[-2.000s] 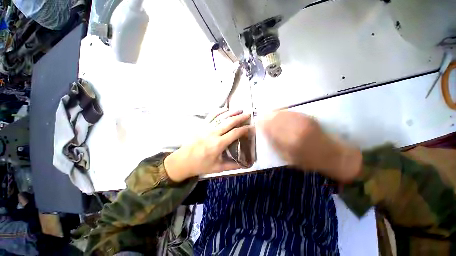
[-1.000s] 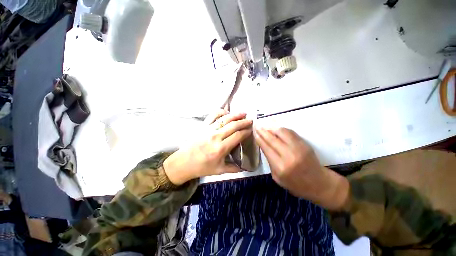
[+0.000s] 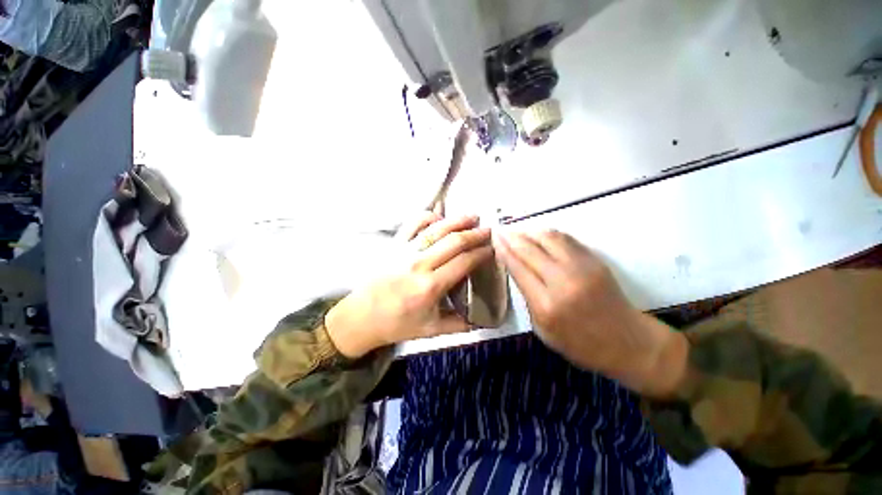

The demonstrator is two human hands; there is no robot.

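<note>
A dark brown curved piece [image 3: 484, 293] lies at the table's front edge, its looped end showing under and beside my left hand. My left hand [image 3: 411, 285] holds it from the left with bent fingers. A narrow brown strip [image 3: 452, 174] runs from my left fingertips up to the presser foot [image 3: 477, 131]. My right hand [image 3: 566, 290] has its fingertips together at the right edge of the piece, close to my left fingertips, pinching its edge or pale fabric there. The light fabric is nearly lost in the glare on the white table.
The sewing machine head [image 3: 435, 43] and tension dial [image 3: 540, 118] stand above. Crumpled light cloth with dark brown ends [image 3: 145, 280] lies at the table's left edge. A white bottle-shaped fixture [image 3: 232, 72] is upper left. Orange-handled scissors [image 3: 870, 150] lie far right.
My right hand, blurred and raised two seconds ago, has come to the edge of the brown piece and stays there. My left hand keeps its hold. The view has shifted slightly.
</note>
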